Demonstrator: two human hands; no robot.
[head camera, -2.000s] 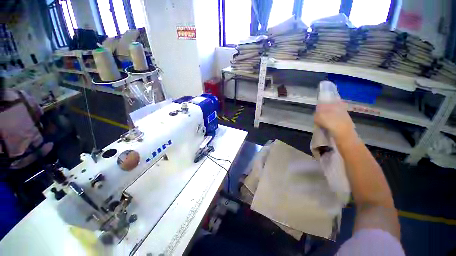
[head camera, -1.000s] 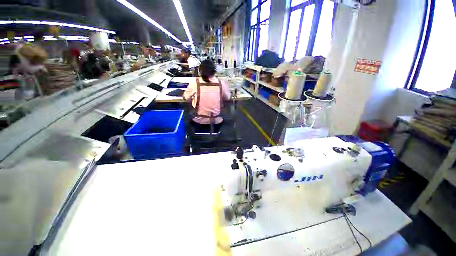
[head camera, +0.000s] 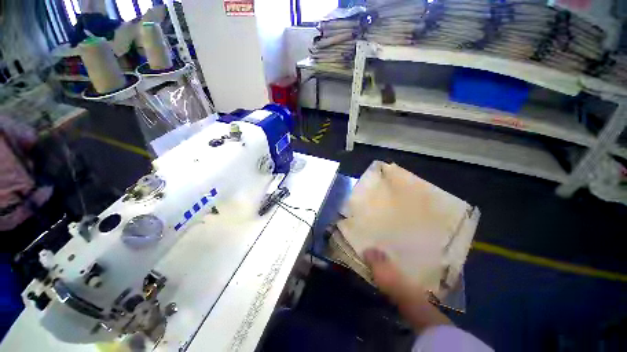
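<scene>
A stack of beige fabric panels (head camera: 419, 216) lies to the right of the white machine table, near my lap. My right hand (head camera: 388, 271) reaches in from the lower right and lies at the near left edge of the stack. Its fingertips are at the panels; whether they grip one is not clear. The white sewing machine (head camera: 199, 179) stands on the table at the left. Its presser foot area (head camera: 134, 309) shows at the lower left with no panel under it. My left hand is not in the picture.
A blue motor (head camera: 278, 141) is at the machine's right end. A black cable (head camera: 295, 210) lies on the table (head camera: 240, 275). Thread cones (head camera: 103, 65) stand behind. A white shelf (head camera: 467, 141) holds folded stacks and a blue bin (head camera: 488, 89). A person's pink clothing shows at far left.
One second ago the view faced the table and the trough, with no hand seen. Now it faces right, and my right hand is at the stack.
</scene>
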